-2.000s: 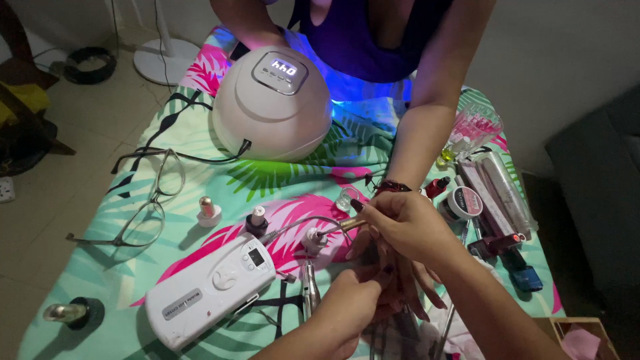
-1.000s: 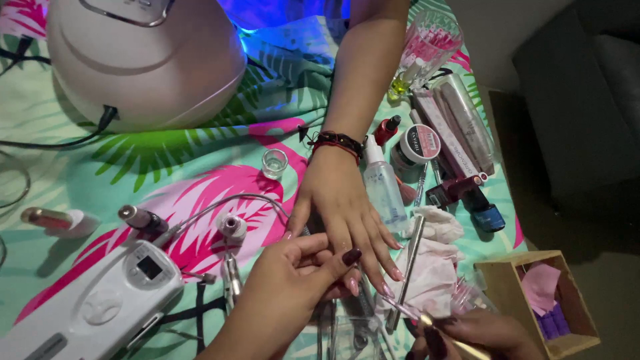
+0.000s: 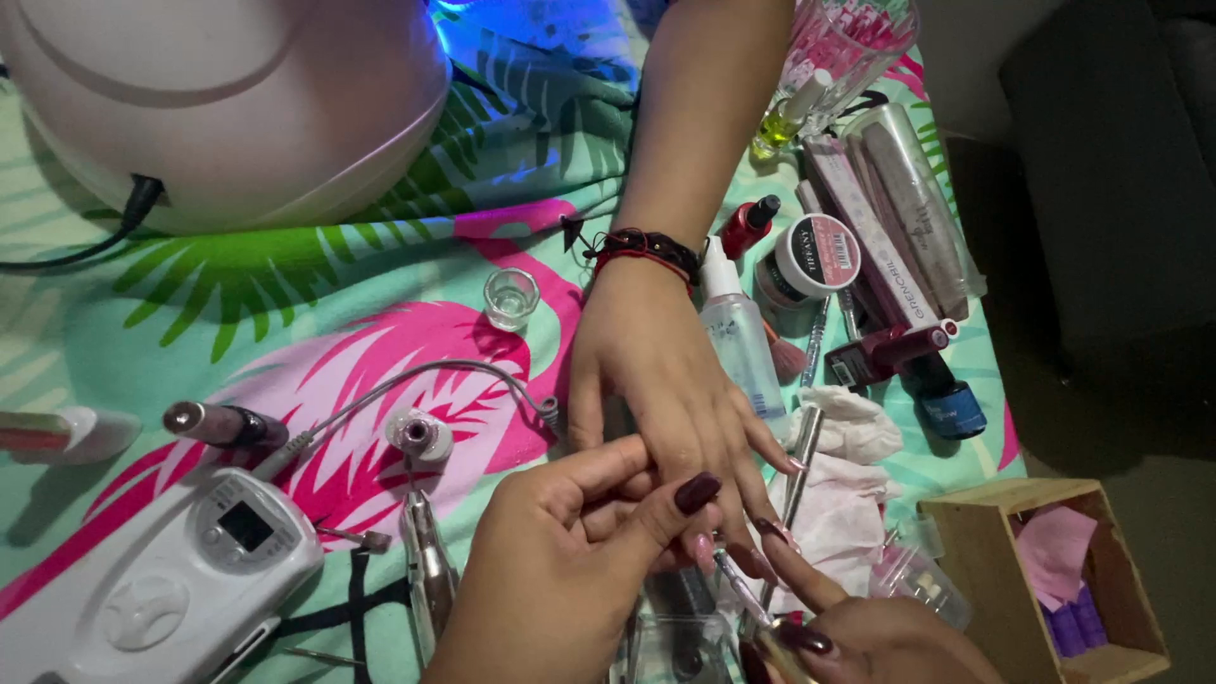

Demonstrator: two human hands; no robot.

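Note:
My left hand [image 3: 579,551], with dark red nails, holds a finger of another person's hand [image 3: 655,370] between thumb and fingers. That hand lies palm down, a dark and red bracelet [image 3: 646,255] at its wrist. At the lower right my right hand [image 3: 855,636] grips a nail polish brush [image 3: 746,584] by its gold cap. The brush tip is close to a pink nail of the held finger; whether it touches I cannot tell. An opened polish bottle [image 3: 418,434] stands left of the hands, near a small glass cup [image 3: 511,298].
A nail lamp [image 3: 228,104] stands at upper left, a nail drill control unit [image 3: 161,589] at lower left. Its metal handpiece [image 3: 427,570] lies beside my left wrist. A spray bottle [image 3: 741,342], a jar [image 3: 809,258], crumpled tissues [image 3: 836,503] and a wooden box [image 3: 1045,570] are at right.
The view has moved much closer since two seconds ago. My right hand has gone from the other person's wrist area to the lower right, and now has the brush near the nails.

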